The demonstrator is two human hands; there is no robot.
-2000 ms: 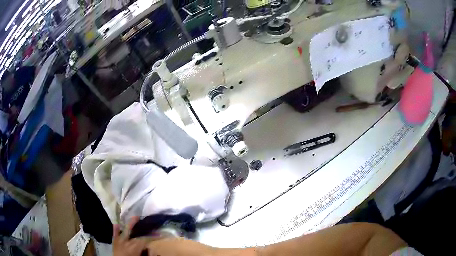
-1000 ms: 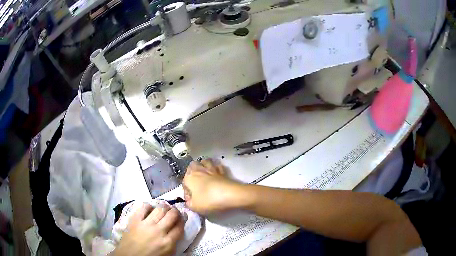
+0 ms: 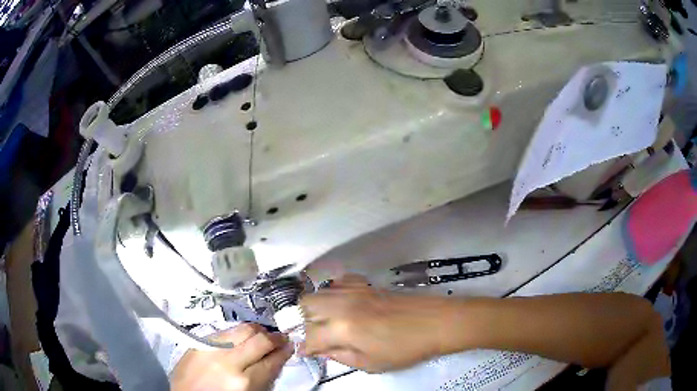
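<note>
The garment's white lining [image 3: 80,305] with a black edge [image 3: 47,305] lies at the left of the sewing machine [image 3: 351,153]. My left hand [image 3: 229,360] holds part of the garment low in front of the needle area, fingertips together. My right hand [image 3: 367,321] is at the same part, just right of the pale tension knob [image 3: 290,319], with its fingers on the cloth edge. The two hands nearly touch. The presser foot and needle are mostly hidden behind the knob and fingers.
Black thread snips [image 3: 462,269] lie on the bed behind my right forearm. A paper note [image 3: 592,134] hangs on the machine under a round metal piece. A brown-handled tool [image 3: 546,203] lies below it. A pink pad [image 3: 663,218] is at the right. A whitish curved guard [image 3: 103,294] stands at the left.
The view has moved closer to the machine head. Both hands, first apart with the right forearm across the front, have come together at the needle area with the garment edge.
</note>
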